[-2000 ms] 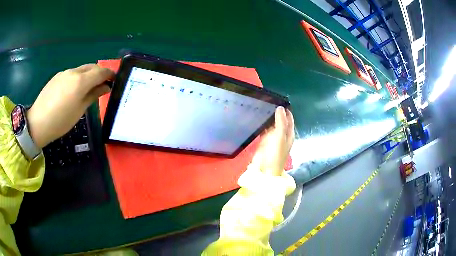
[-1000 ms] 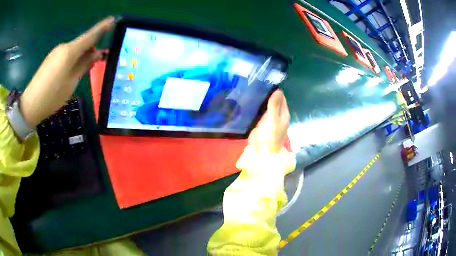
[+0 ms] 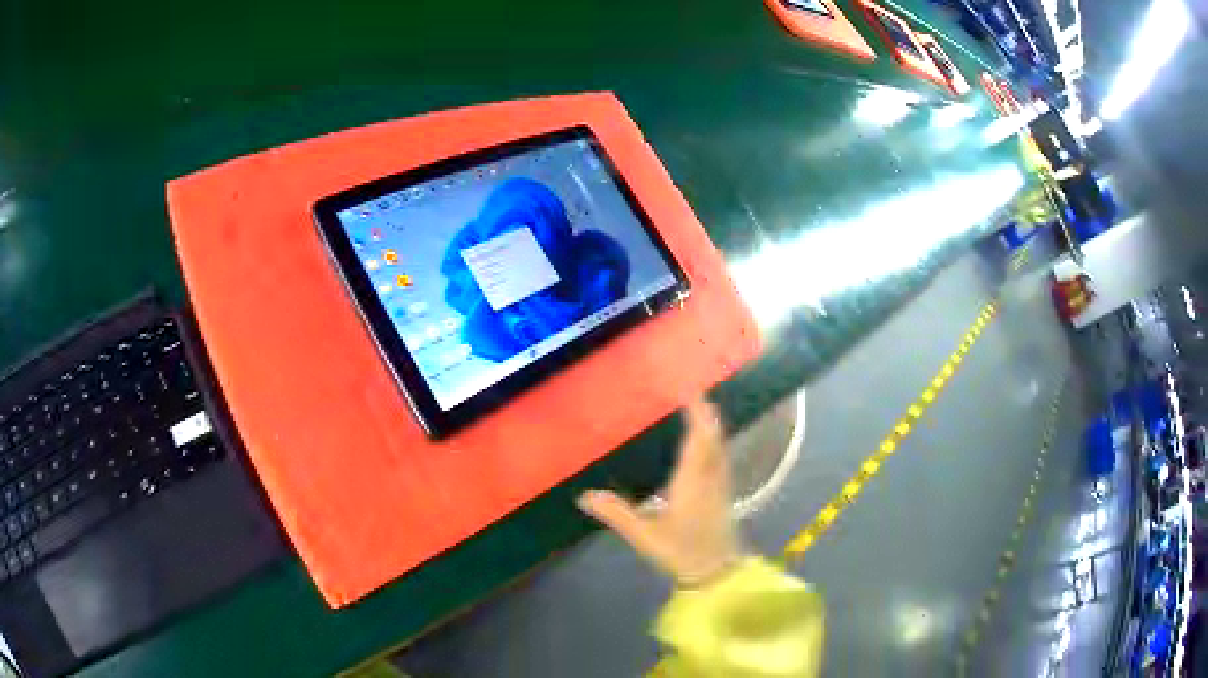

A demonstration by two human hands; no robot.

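The tablet (image 3: 510, 272) lies flat, screen up, on the orange-red foam pad (image 3: 278, 397). Its lit screen shows a blue swirl wallpaper, icons and a small pale pop-up box. The black keyboard (image 3: 100, 437), with a small white sticker, lies to the left of the pad, partly cut off by the picture's edge. My right hand (image 3: 682, 510) is over the bench's near edge, below the pad, with thumb and fingers apart and nothing in it. It does not touch the tablet. My left hand is out of the picture.
The green bench top (image 3: 742, 159) runs away to the upper right, with several more orange pads (image 3: 828, 29) bearing tablets along its far side. A white curved cord (image 3: 792, 457) hangs at the near edge. Yellow tape (image 3: 901, 431) marks the grey floor. Blue racking stands beyond.
The tablet has gone from between both my hands down onto the pad. My right hand has let go and moved down towards me. My left hand has left the picture.
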